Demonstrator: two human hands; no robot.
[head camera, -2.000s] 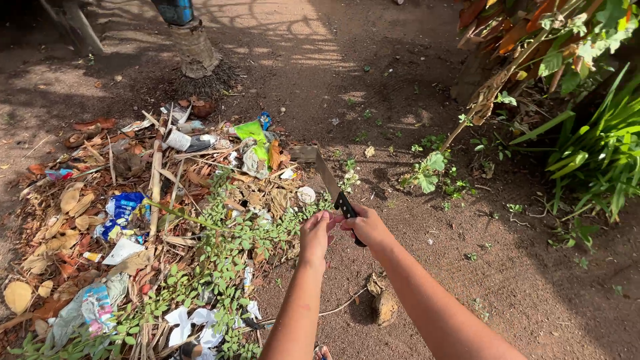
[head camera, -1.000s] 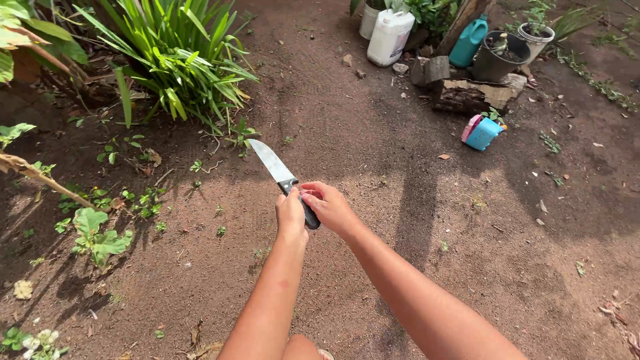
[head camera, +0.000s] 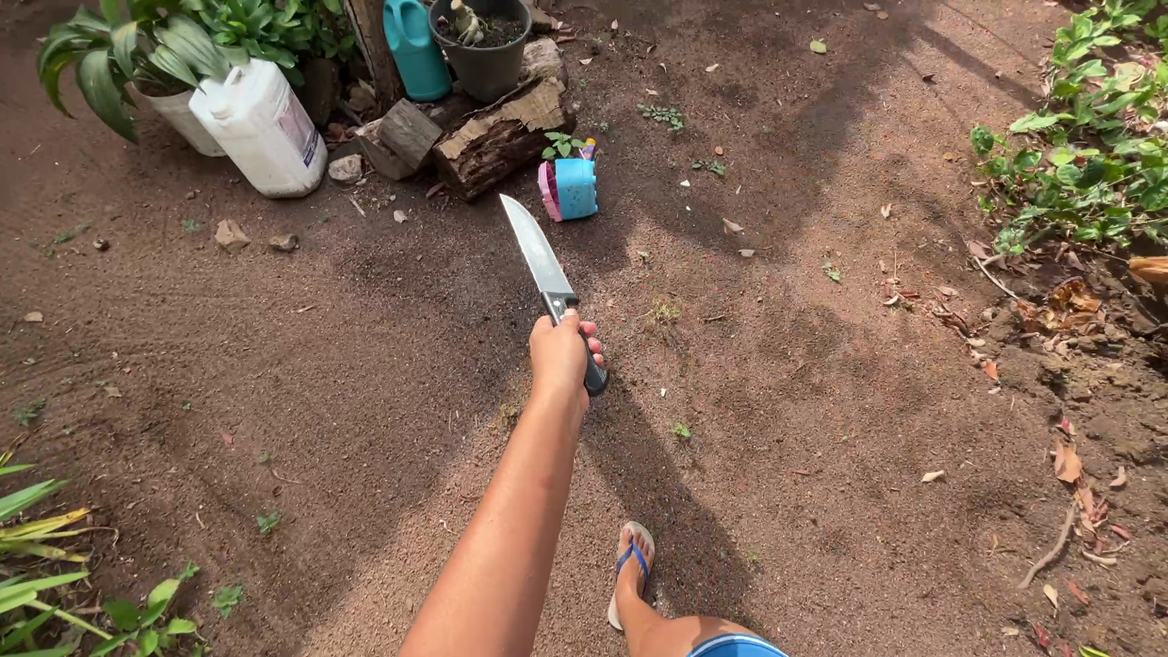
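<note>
My left hand (head camera: 563, 356) is closed around the black handle of a kitchen knife (head camera: 537, 251), near the middle of the view. The thumb lies along the top of the handle, and the fingertips curl round its right side. The steel blade points forward and slightly left, above the bare soil, its tip short of a split log (head camera: 502, 137) and a small blue and pink plastic container (head camera: 575, 189). My right hand is out of view.
At the upper left stand a white plastic jug (head camera: 265, 132), a teal jug (head camera: 417, 55) and a dark plant pot (head camera: 484, 59). Stones (head camera: 232, 235) lie nearby. Leafy plants (head camera: 1086, 137) grow at the right. My sandalled foot (head camera: 631, 566) is at the bottom.
The view has swung far to the right from the litter heap. My right hand, at the knife handle beside my left a second ago, has left the view; my left keeps the knife.
</note>
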